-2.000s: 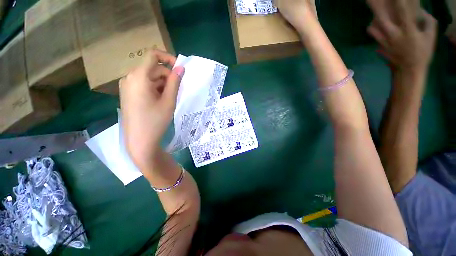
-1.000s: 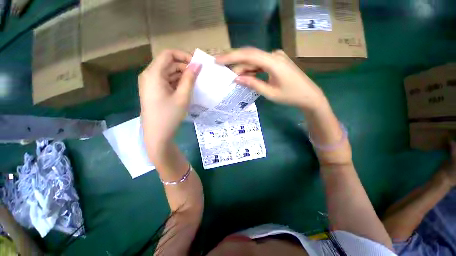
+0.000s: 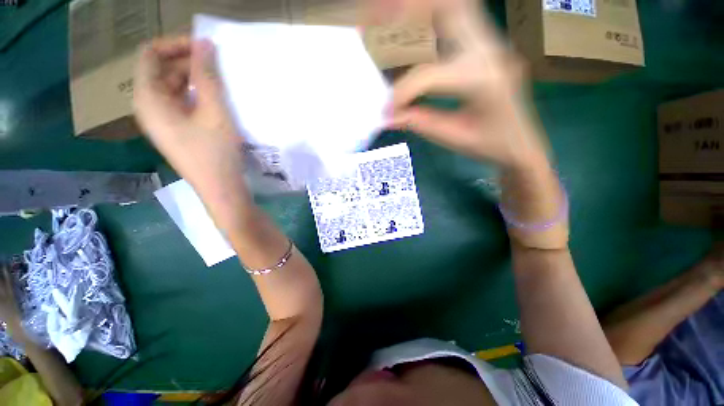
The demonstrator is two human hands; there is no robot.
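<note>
My left hand (image 3: 186, 111) holds the left edge of a white label sheet (image 3: 294, 83) between thumb and fingers, raised above the green bench. The sheet's upper face looks blank and overexposed; printed marks show at its lower left. My right hand (image 3: 476, 95), blurred, has thumb and finger at the sheet's right edge; whether a sticker is between them cannot be told. A printed label sheet (image 3: 367, 198) with dark marks lies flat below. Plain white backing paper (image 3: 194, 222) lies left of it, partly behind my left wrist.
Brown cartons (image 3: 103, 79) stand along the far side. A carton with a white label (image 3: 591, 40) stands far right; another carton (image 3: 695, 158) is at the right edge. Bagged cables (image 3: 75, 285) and a grey strip (image 3: 71, 189) lie left. Other people's arms show at both sides.
My right hand has come from the far carton to the sheet. Both hands then moved apart and up, with the sheet spread between them. The cartons appear shifted right in the view.
</note>
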